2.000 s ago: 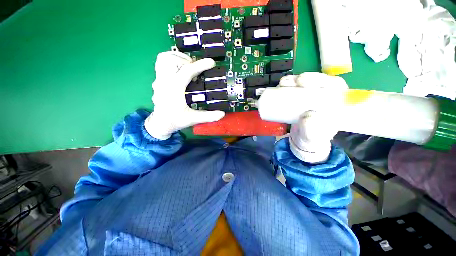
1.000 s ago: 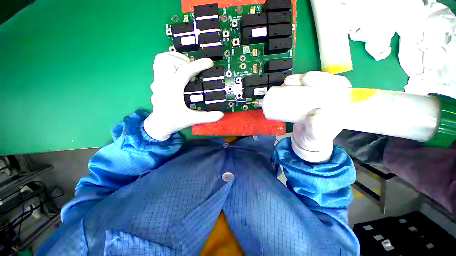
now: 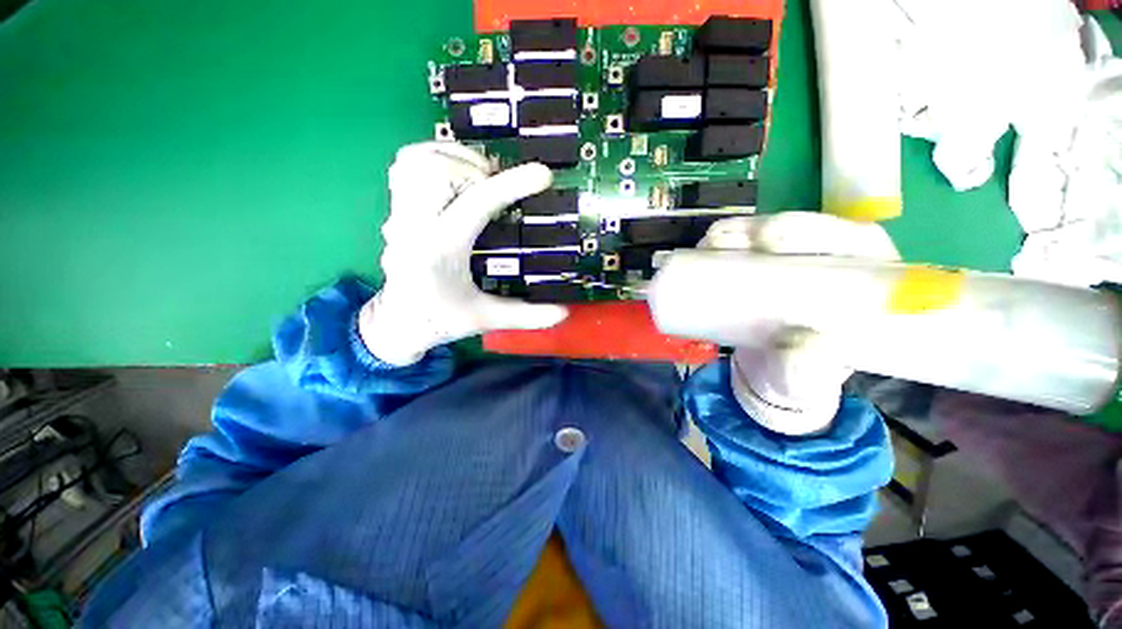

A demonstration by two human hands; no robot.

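A green circuit board panel (image 3: pixel 603 160) with groups of black blocks lies on a red-orange pad (image 3: pixel 603 334). White lines run in gaps between blocks on the left groups and below the top block at lower right. My gloved left hand (image 3: pixel 449 246) holds the panel's lower left, index finger over the board and thumb along the bottom edge. My gloved right hand (image 3: pixel 794 289) grips a thick white syringe (image 3: pixel 984 332) with a yellow band, lying nearly level. Its narrow tip points left, low over the panel's bottom edge. Exact needle contact is unclear. The syringe hides the lower-right blocks.
A spare white tube (image 3: pixel 859 123) with a yellow end lies right of the panel on the green mat (image 3: pixel 222 197). Crumpled white cloths or gloves (image 3: pixel 1070 184) lie farther right. A black tray-like item (image 3: pixel 972 584) is below at right, near purple fabric (image 3: pixel 1034 455).
The whole view has shifted, so panel and hands appear lower and farther right. A white line now shows among the lower-right blocks. Both hands keep their holds; the syringe's green cap is mostly out of view.
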